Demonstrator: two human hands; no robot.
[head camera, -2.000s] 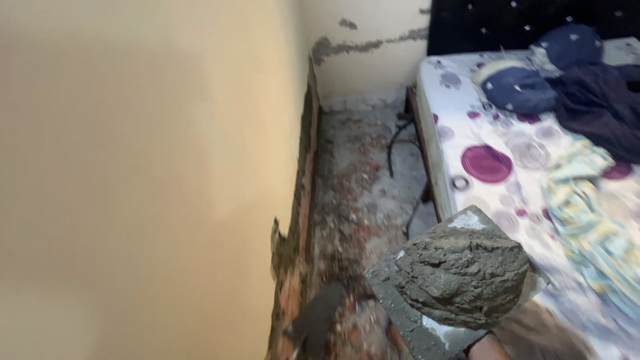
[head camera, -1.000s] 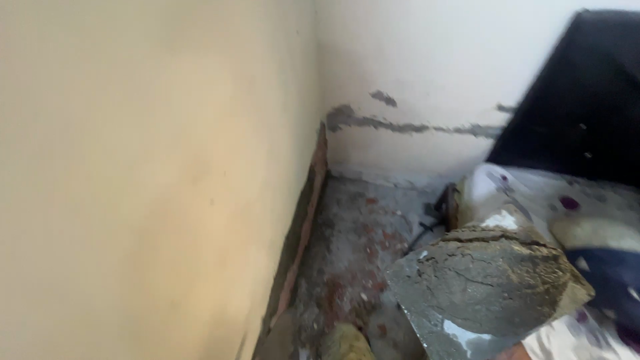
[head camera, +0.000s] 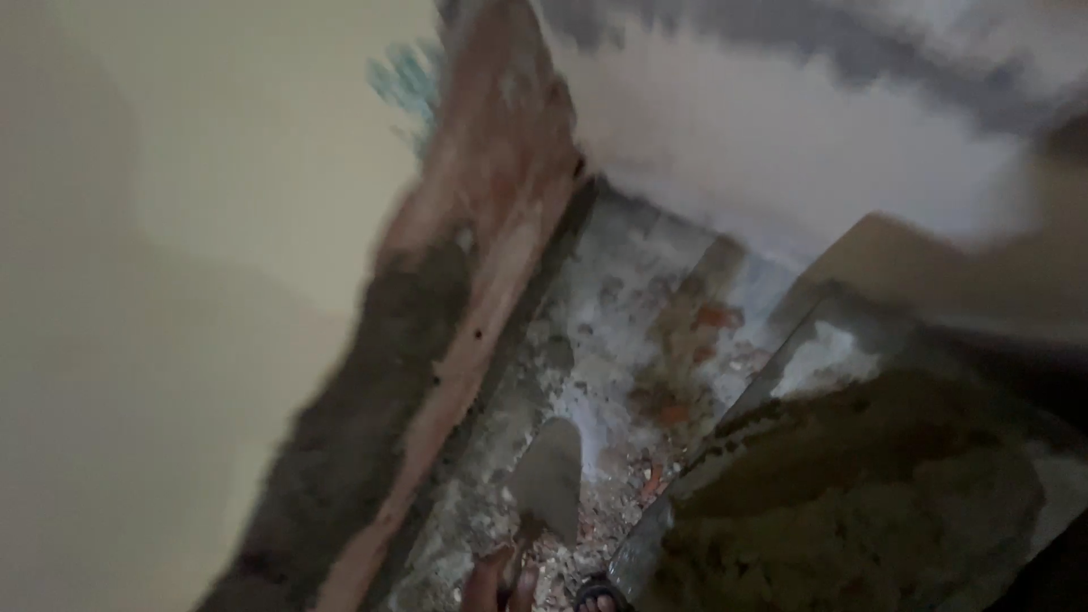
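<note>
My left hand (head camera: 497, 582), at the bottom edge, is closed on the handle of a trowel (head camera: 551, 476), its rounded blade pointing away over the floor. At the lower right is a square mortar board (head camera: 820, 357) carrying a large heap of wet grey mortar (head camera: 850, 484). My right hand is not visible; the board and the frame edge hide its place. To the left of the trowel, the wall foot shows a dark mortar strip (head camera: 365, 365) beside bare reddish brick (head camera: 501, 110). The view is dim and blurred.
A cream wall (head camera: 153, 340) rises on the left, a pale wall (head camera: 765, 144) with a grey patch beyond. Rubble and brick bits (head camera: 671, 412) lie on the rough floor (head camera: 595, 314). A sandalled foot (head camera: 599, 593) shows at the bottom.
The view has moved down and closer to the wall corner; the bed is no longer recognisable. The hand under the board, seen earlier, is out of sight. The trowel now shows above the floor.
</note>
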